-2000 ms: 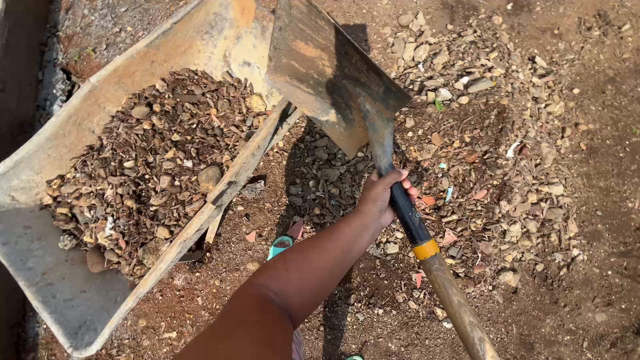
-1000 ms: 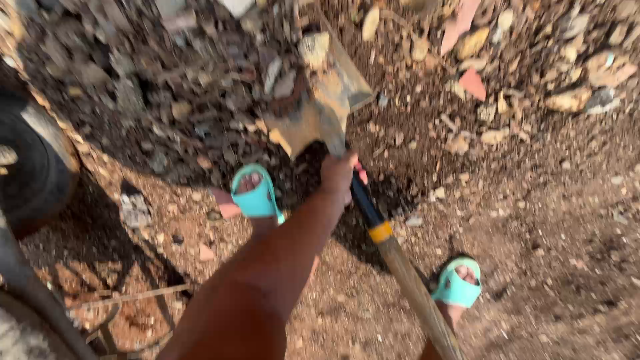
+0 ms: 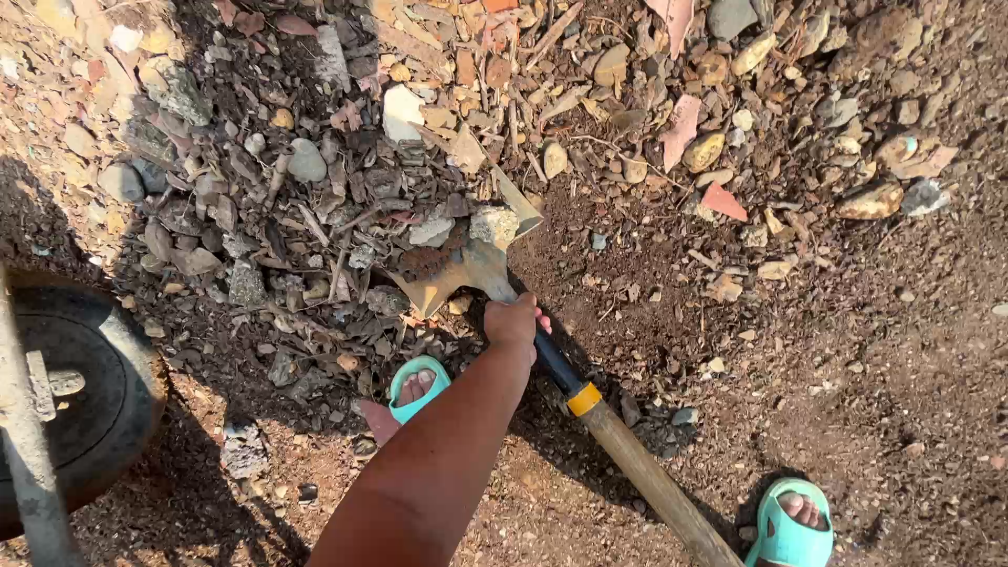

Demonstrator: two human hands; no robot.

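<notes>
My left hand (image 3: 513, 324) is closed around the black collar of a shovel (image 3: 579, 386), just behind its metal blade. A yellow band and a wooden shaft run from there down to the lower right edge. The rusty blade (image 3: 449, 279) lies low in a heap of stones, wood chips and debris (image 3: 315, 189), with a pale stone chunk (image 3: 494, 226), brown soil and chips on it. Its front edge is hidden under the debris. My right hand is out of view, as is the far end of the shaft.
At the left edge stand a black wheel (image 3: 71, 394) and a grey metal bar (image 3: 27, 472). My feet, in turquoise sandals (image 3: 417, 386), are on the soil beside the heap. Loose stones and red shards lie at the upper right.
Two seconds ago the blade was raised beside a debris-filled wheelbarrow tray; now it is down in the heap, with debris on it. The view has shifted, and the tray is out of sight.
</notes>
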